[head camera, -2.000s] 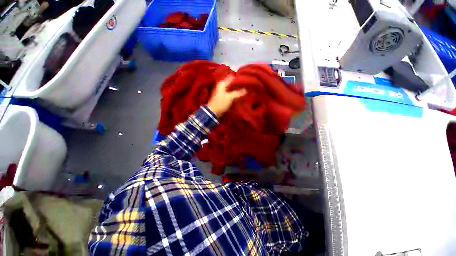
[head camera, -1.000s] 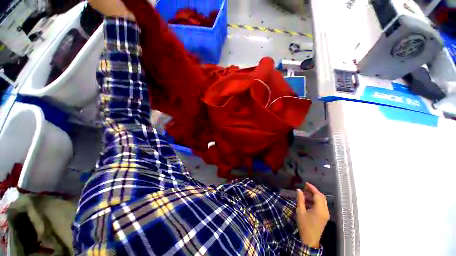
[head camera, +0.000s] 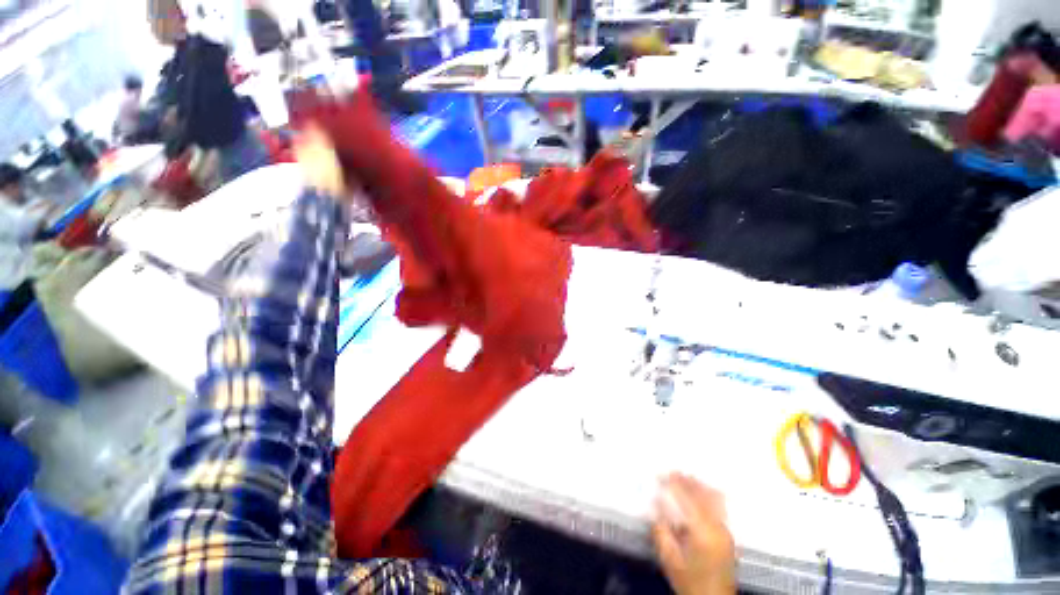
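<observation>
A red garment piece (head camera: 500, 285) hangs from my left hand (head camera: 317, 160), which is raised at the upper left and blurred. The garment drapes over the white table, and its lower end hangs past the front edge. A small white tag shows on it. My right hand (head camera: 693, 532) is over the table's front edge, blurred, with no cloth seen in it; its fingers are not clear. The white sewing machine (head camera: 756, 314) lies behind, with its needle area (head camera: 663, 370) right of the garment.
Scissors with yellow and red handles (head camera: 821, 453) lie right of my right hand, beside a dark cord (head camera: 893, 511). A black garment heap (head camera: 814, 192) and a blue bottle cap (head camera: 910, 279) are behind the machine. A person (head camera: 200, 87) is at the far upper left.
The view has swung up from the floor to the table and machine. The red garment has come up from the pile onto the table in my left hand. My right hand is now over the table edge.
</observation>
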